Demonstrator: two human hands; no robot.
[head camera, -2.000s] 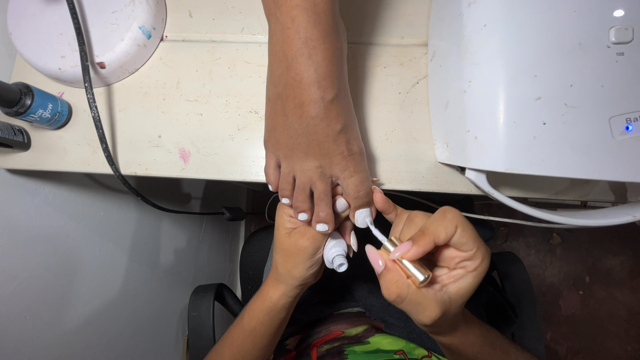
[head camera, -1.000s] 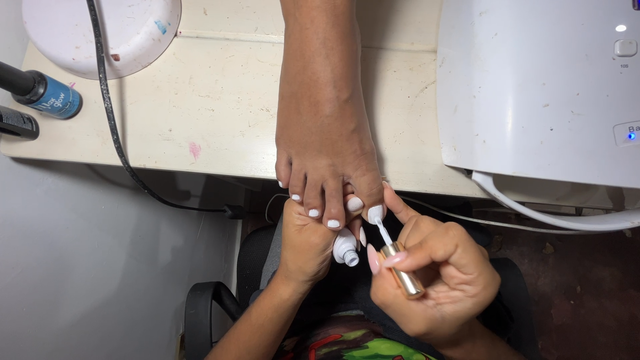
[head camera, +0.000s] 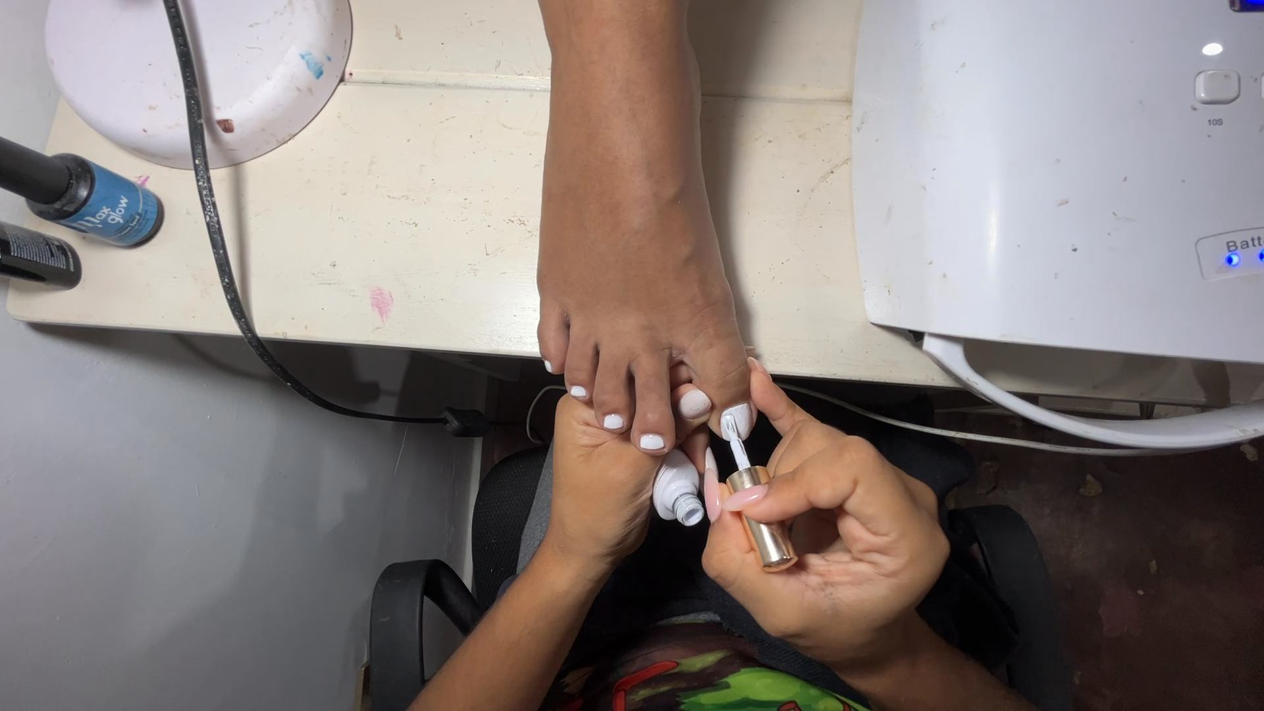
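A person's bare foot (head camera: 632, 237) extends over the table edge, its toenails coated white. My right hand (head camera: 839, 523) pinches the gold cap (head camera: 763, 523) of a nail polish brush (head camera: 737, 444), whose white tip touches the big toenail (head camera: 738, 420). One of its fingertips rests beside the big toe. Under the toes, my left hand (head camera: 602, 474) holds an uncapped white polish bottle (head camera: 677, 486), tilted with its neck downward in view. A finger of it shows between the big toe and the second toe. Its other fingers are mostly hidden.
A white nail lamp (head camera: 1037, 188) with lit blue lights stands right on the cream table (head camera: 415, 217), its white handle (head camera: 1096, 420) jutting past the edge. At left are a round white base (head camera: 207, 89), a black cable (head camera: 212, 207), a blue-labelled bottle (head camera: 114, 205) and a black bottle (head camera: 38, 255).
The brush has stayed at the big toenail while my right hand has turned slightly, bringing the cap more upright in view. My left hand still holds the bottle under the toes.
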